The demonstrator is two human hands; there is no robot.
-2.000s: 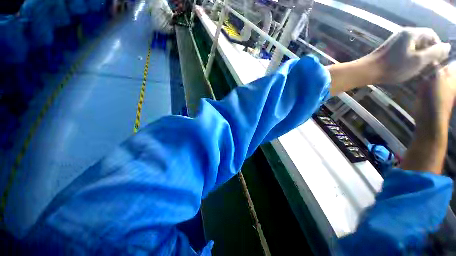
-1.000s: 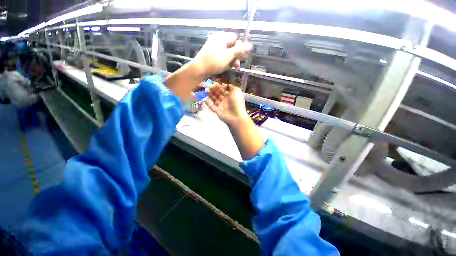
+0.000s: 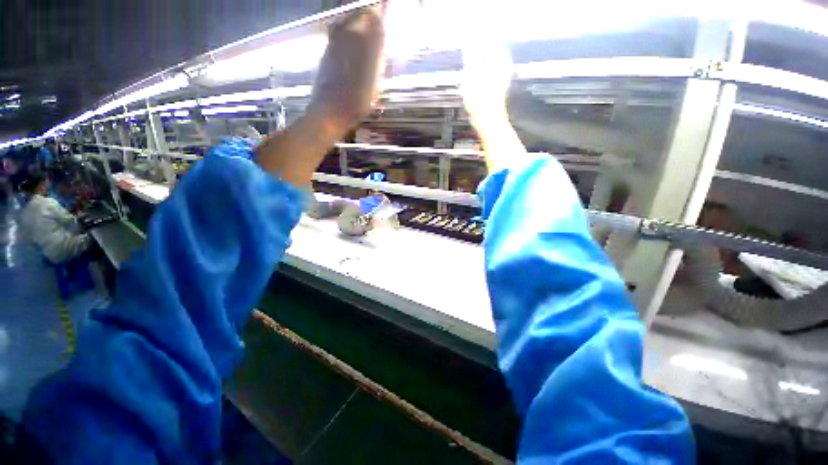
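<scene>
My left hand [image 3: 352,68] is raised to the overhead rail and light frame [image 3: 599,68], at the top of the view left of centre. Its fingers are bent near the upper edge; what they hold, if anything, cannot be told. My right hand [image 3: 487,77] is raised beside it to the right and is washed out by the bright light, so its fingers cannot be made out. The hands are apart. No cord can be made out between them.
Below is a white bench shelf [image 3: 409,281] with a black parts tray [image 3: 445,222] and a blue and clear item [image 3: 370,207]. A white post [image 3: 685,173] and ribbed duct [image 3: 772,309] stand right. A seated person [image 3: 53,227] is at far left.
Both hands have risen from above the bench to the overhead light and moved apart. The view has turned from along the aisle to face the bench.
</scene>
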